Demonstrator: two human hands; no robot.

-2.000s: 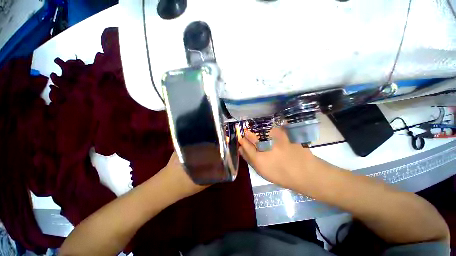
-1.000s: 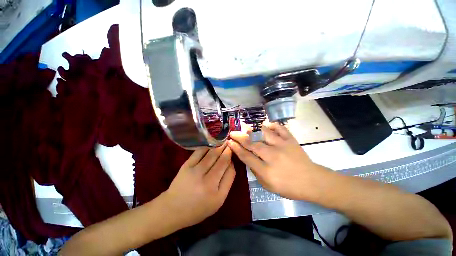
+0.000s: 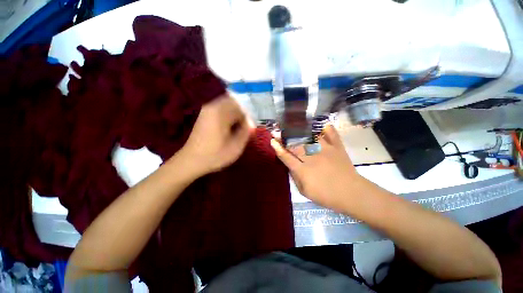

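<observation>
The dark red garment piece lies under the sewing machine head and runs down over the table's front edge. Puckered rows show on it near the needle area. My left hand is blurred, with curled fingers at the cloth left of the needle; whether it pinches cloth cannot be told. My right hand lies right of the needle area, thumb at the cloth's edge, fingers apart and partly behind the machine's metal parts. The shiny metal guard hides the needle and presser foot.
More dark red ruffled cloth is heaped at the left and hangs off the table. A black phone lies right of my right hand, with small dark-handled scissors beyond. A ruler scale runs along the front edge. Blue plastic is at upper left.
My left hand has moved up and left, away from my right hand beside the needle. The cloth left of the machine head has shifted up. The machine head appears turned in view, showing more of its front.
</observation>
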